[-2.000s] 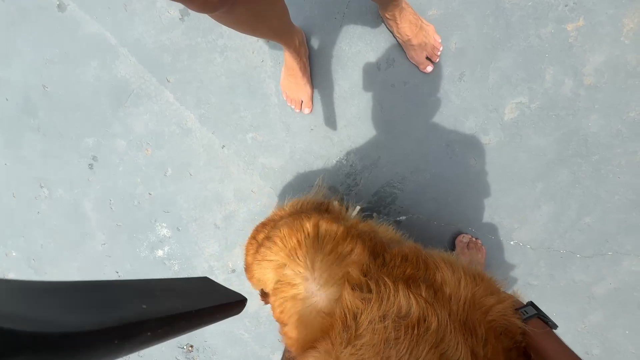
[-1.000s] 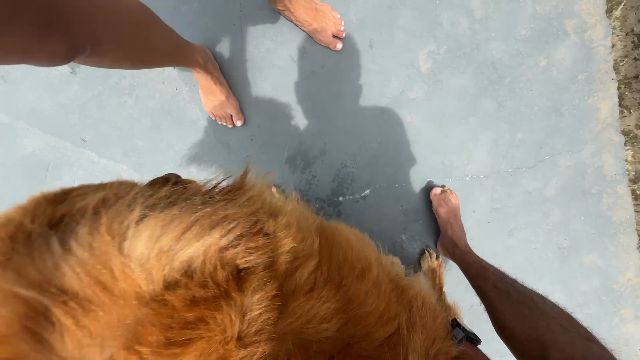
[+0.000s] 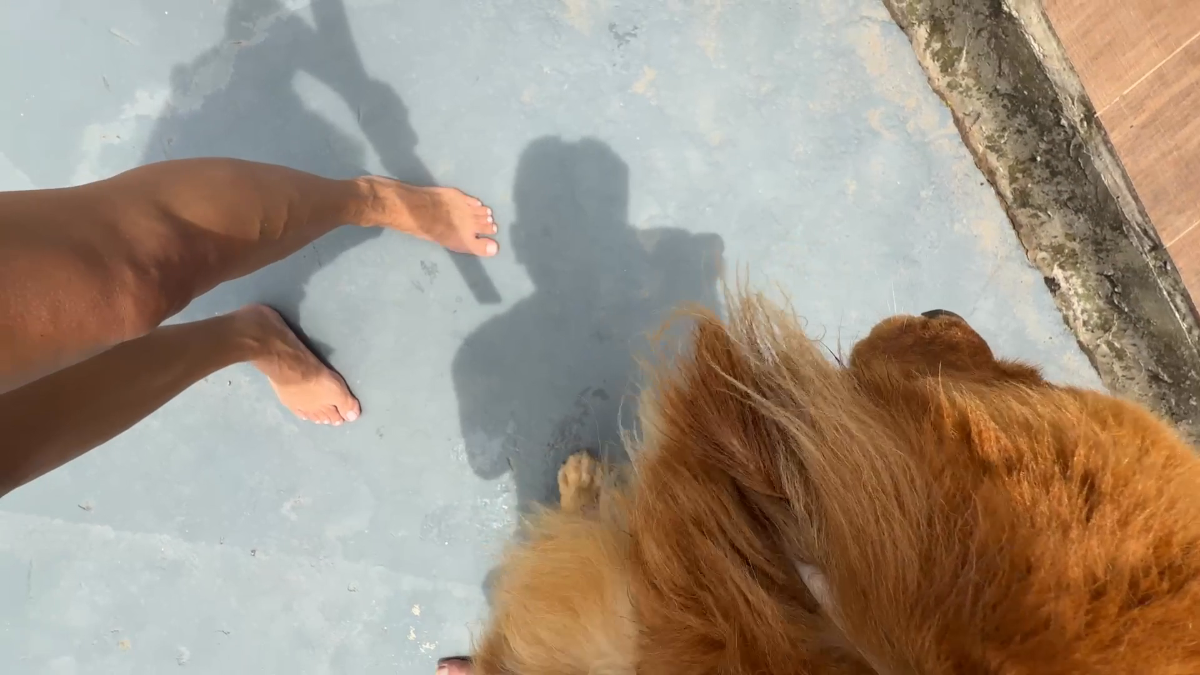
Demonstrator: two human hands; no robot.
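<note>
Neither my left hand nor my right hand can be seen. A dog with long golden-red fur [image 3: 1031, 525] fills the lower right of the head view, seen from above. Its snout [image 3: 919, 347] with a dark nose points toward the top of the view. One pale paw [image 3: 579, 480] rests on the painted floor [image 3: 412, 506]. A small pale patch shows between locks of fur; what it is, I cannot tell. The dog's body hides much of the floor below it.
Another person's bare legs [image 3: 216, 220] reach in from the left, both feet on the blue-grey floor. A rough, stained concrete edge [image 3: 1041, 187] runs down the right side, with brown tiles [image 3: 1144, 103] beyond. Shadows fall across the floor, and part of a foot [image 3: 455, 666] shows at the bottom edge.
The view has shifted and turned. The dog's head, at the left two seconds ago, is now at the right. The dark band on a wrist at the lower right is out of view.
</note>
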